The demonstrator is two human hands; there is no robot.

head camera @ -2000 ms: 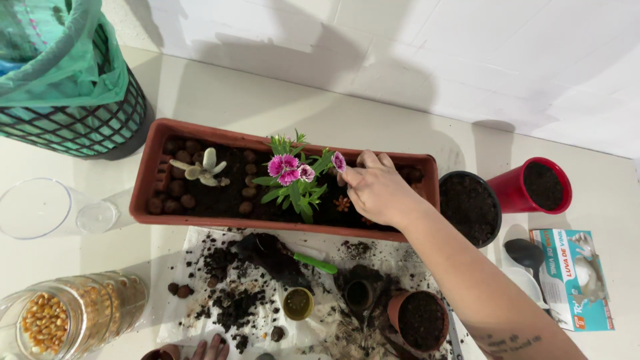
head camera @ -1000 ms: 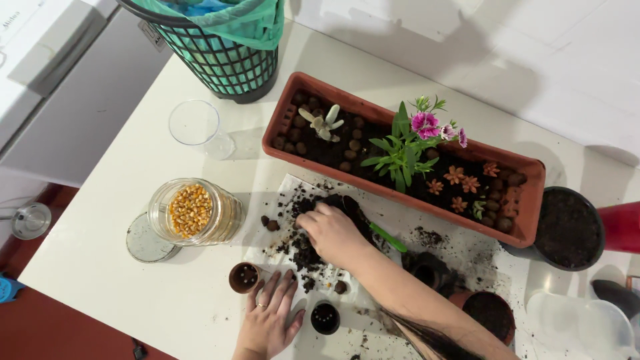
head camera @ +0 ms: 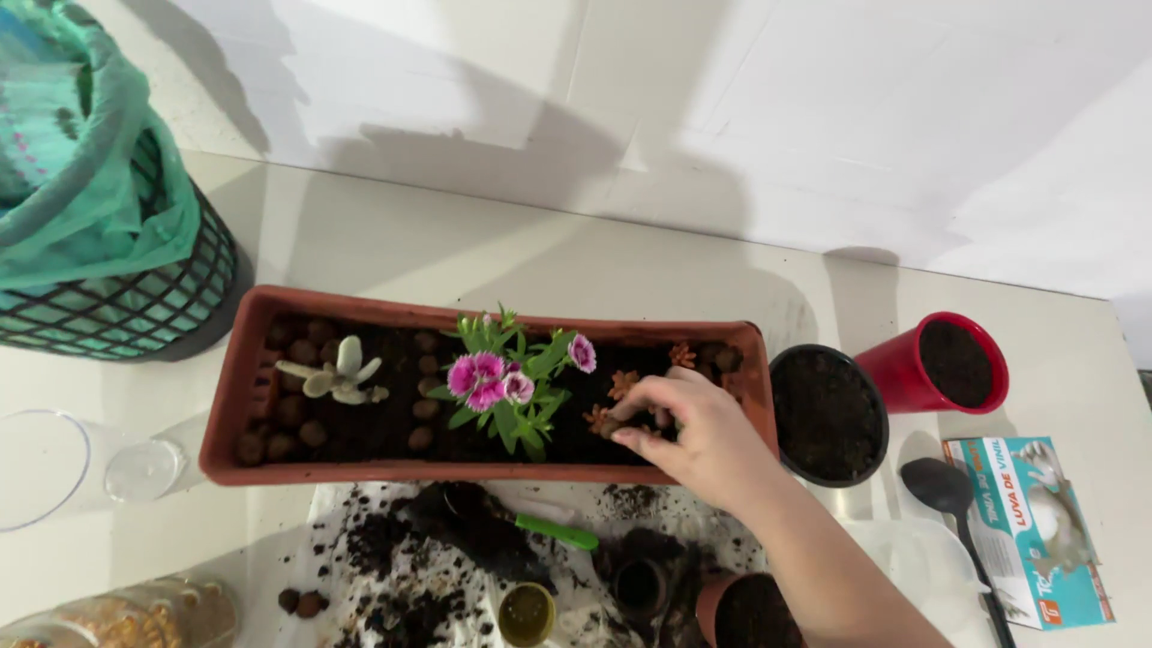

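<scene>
My right hand [head camera: 688, 427] reaches into the right part of a terracotta-coloured plastic planter box [head camera: 432, 472], its fingertips bent down by small reddish succulents [head camera: 623, 385]; whether they grip anything is hidden. Pink dianthus flowers [head camera: 477, 380] with green leaves grow in the middle of the box. Left of them stand a row of round clay pebbles [head camera: 425, 408] and a pale fuzzy succulent [head camera: 340, 373]. More brown pebbles lie at both ends of the soil. My left hand is out of view.
Soil lies spilled on a white sheet with a green-handled tool [head camera: 556, 532] and small pots [head camera: 526, 615]. At right are a black pot [head camera: 828, 414], a red pot [head camera: 936, 364], a black spoon [head camera: 938, 486] and a glove box [head camera: 1035, 531]. A lined mesh basket [head camera: 117, 297] stands left.
One second ago my right hand was over the spilled soil and my left hand lay beside it; now my right hand is in the planter and my left is gone from view. The view has shifted.
</scene>
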